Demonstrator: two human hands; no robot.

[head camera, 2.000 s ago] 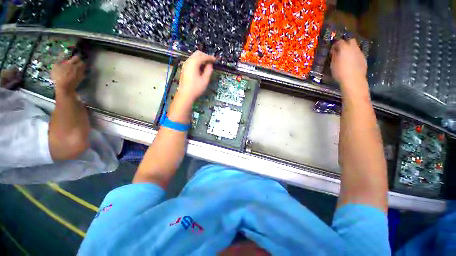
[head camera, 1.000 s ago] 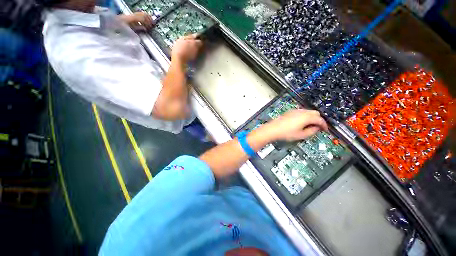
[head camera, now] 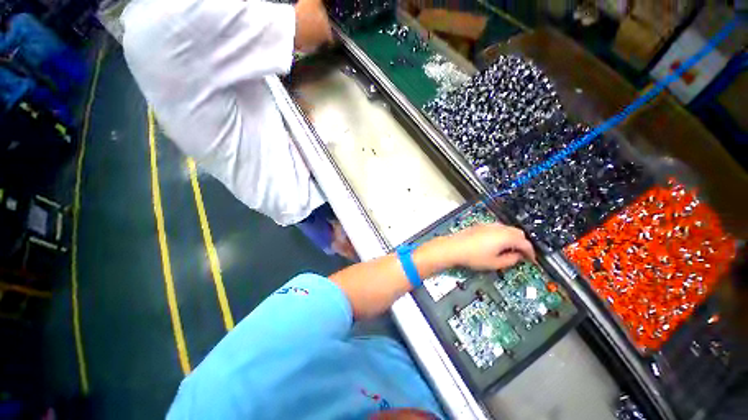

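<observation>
My left hand [head camera: 494,247], with a blue wrist strap [head camera: 408,264], is over the upper part of a dark board carrier [head camera: 531,357], near the channel's back rail. Its fingers are curled; whether they hold a small part cannot be told. The carrier holds green circuit boards, one in front [head camera: 484,330] and one behind it [head camera: 529,293] with an orange component at its corner. My hand and forearm partly hide the other boards. My right hand is out of the picture.
Heaps of orange [head camera: 656,261], black [head camera: 566,184] and black-and-silver components [head camera: 500,107] lie on the shelf behind. A blue cord [head camera: 623,115] crosses above. A person in white [head camera: 225,107] stands at the left by the pale channel bed [head camera: 385,160]. A silvery-black item [head camera: 630,408] lies at lower right.
The view has swung left since the earliest frame, and my right hand has left the picture. My left hand stays over the carrier. The neighbour's arm has moved up and away.
</observation>
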